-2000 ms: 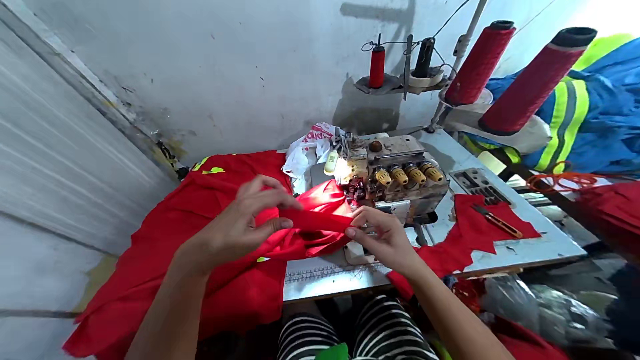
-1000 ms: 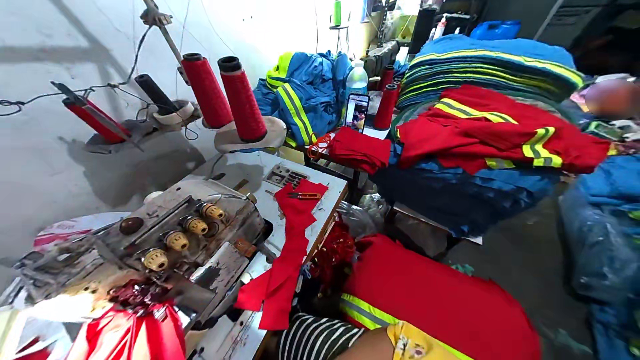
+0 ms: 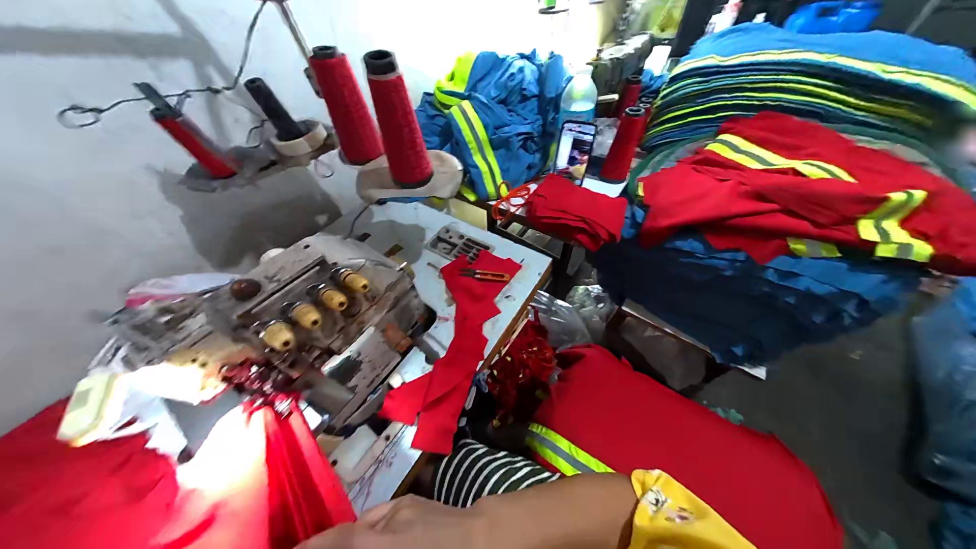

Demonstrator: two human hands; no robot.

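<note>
My right hand (image 3: 374, 526) is cut off by the bottom edge, beside red fabric (image 3: 297, 473) that runs up to the needle area of an overlock sewing machine (image 3: 328, 305). Its fingers are hidden, so whether it grips the fabric cannot be told. My left hand is out of view. More red fabric (image 3: 84, 488) spreads at the lower left under the lamp glare. Right of the machine, jagged red cloth pieces (image 3: 465, 335) lie on the white table (image 3: 396, 221), with orange-handled thread snips (image 3: 486, 275) on their upper end.
Red thread cones (image 3: 400, 122) stand behind the machine. Beyond the table are a phone (image 3: 574, 149), folded red cloth (image 3: 576, 210), a blue garment (image 3: 496, 114) and a garment stack (image 3: 801, 84) with a red garment (image 3: 793, 183) on it. Red fabric with a reflective stripe (image 3: 564, 450) lies lower right.
The view has swung far to the right. Two seconds ago both hands held red fabric in front of the machine; now only the right arm and part of its hand show at the bottom.
</note>
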